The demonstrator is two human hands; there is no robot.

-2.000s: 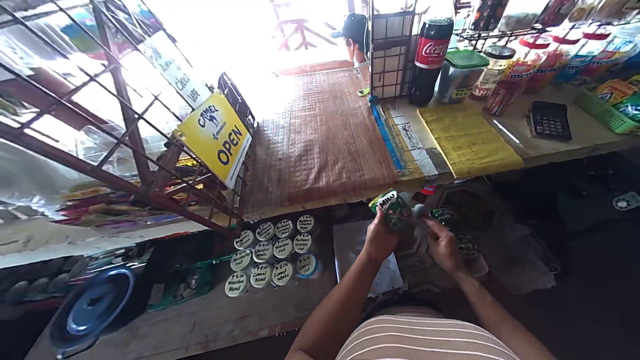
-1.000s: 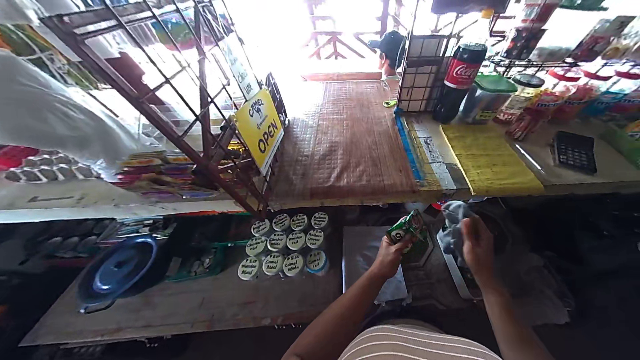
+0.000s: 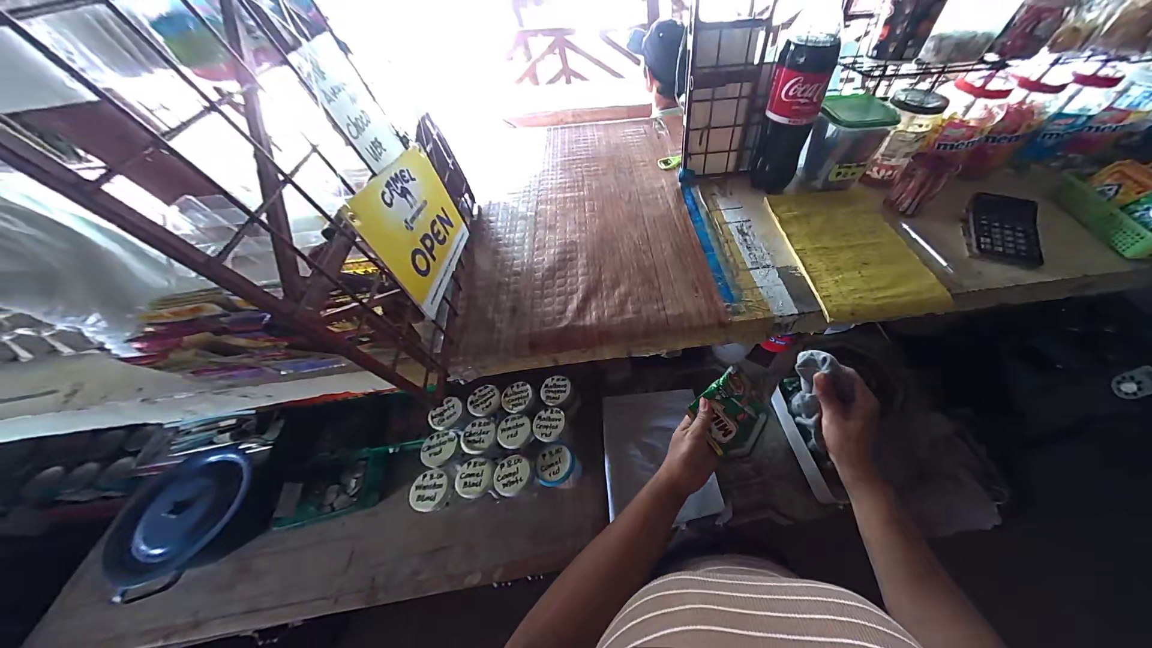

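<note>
My left hand [image 3: 691, 450] grips a green Milo sachet [image 3: 731, 412] by its left side, above the lower shelf. To the right, my right hand [image 3: 846, 416] is closed on a crumpled grey cloth [image 3: 813, 387], held apart from the sachet. A white-rimmed container [image 3: 799, 450] lies partly under the cloth. Left of my left hand is a flat silvery sheet [image 3: 652, 441]. Further left stand several round jars with handwritten lids [image 3: 513, 430], in rows.
Above is a counter with a brown woven-pattern cover [image 3: 585, 234], a yellow mat [image 3: 855, 252], a cola bottle [image 3: 796, 108], a calculator [image 3: 1003, 229] and lidded jars. A metal grille [image 3: 270, 162] rises at left. A blue basin [image 3: 184, 517] sits lower left. A person in a cap [image 3: 663, 54] is beyond the counter.
Two seconds ago my hands were close together at the green packet; my right hand has since moved to the right with the cloth. The view has shifted somewhat.
</note>
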